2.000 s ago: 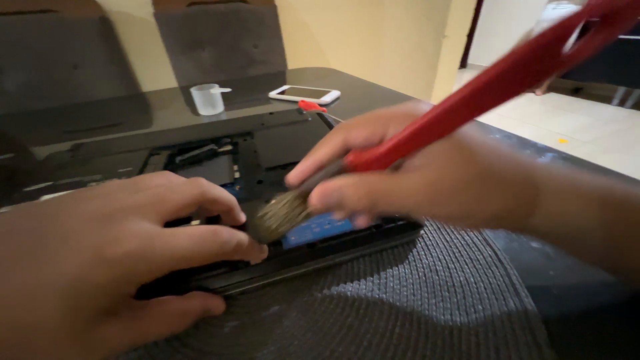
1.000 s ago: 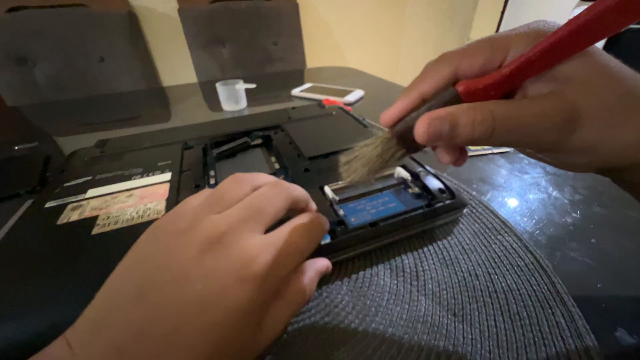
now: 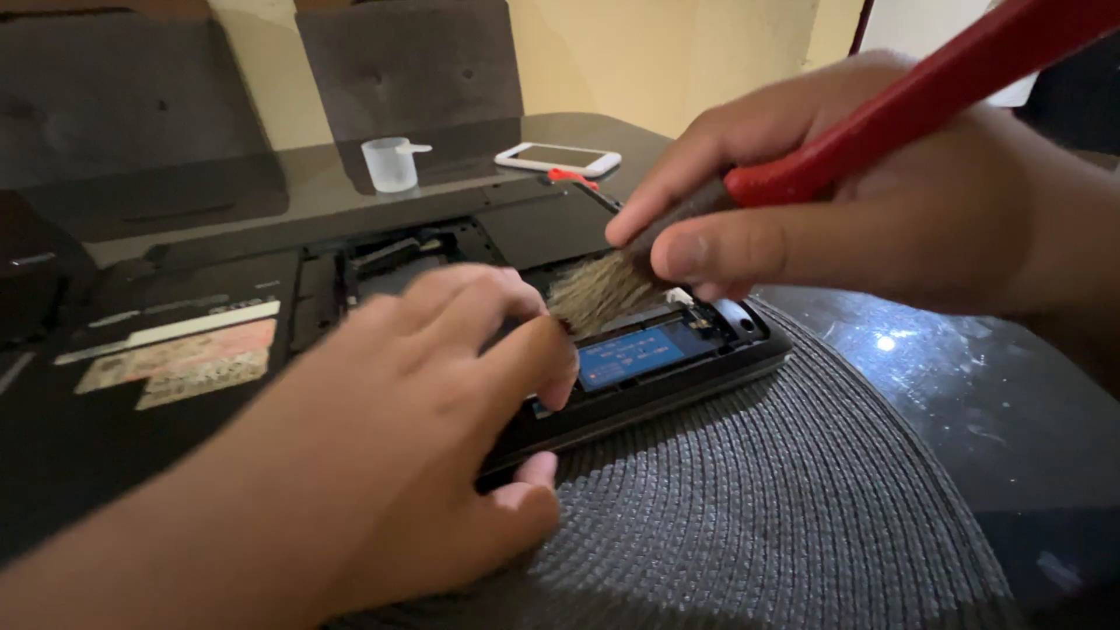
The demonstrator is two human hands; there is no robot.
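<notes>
A black laptop [image 3: 201, 297] lies underside up, its compartments uncovered, with worn labels at the left and a blue-labelled part [image 3: 630, 354] in the near right bay. My left hand [image 3: 437, 376] rests on its near edge, fingers bent over the casing and thumb at the side; what lies under the fingers is hidden. My right hand [image 3: 805, 192] grips a paintbrush [image 3: 884, 114] with a red handle close to its ferrule. The brush's pale bristles [image 3: 599, 293] are over the right bay, beside my left fingertips, and hide part of it.
A round woven placemat [image 3: 744, 490] lies partly under the laptop on a dark glossy table [image 3: 1032, 411]. Behind the laptop are a small translucent measuring cup [image 3: 390, 166], a white smartphone [image 3: 558, 159] and a red-handled tool [image 3: 573, 179]. Two dark padded chairs [image 3: 411, 66] stand beyond the table.
Compared with one second ago, the bristles are lower and nearer my left fingers, covering more of the bay. Two seconds ago the brush was down at the laptop's near edge.
</notes>
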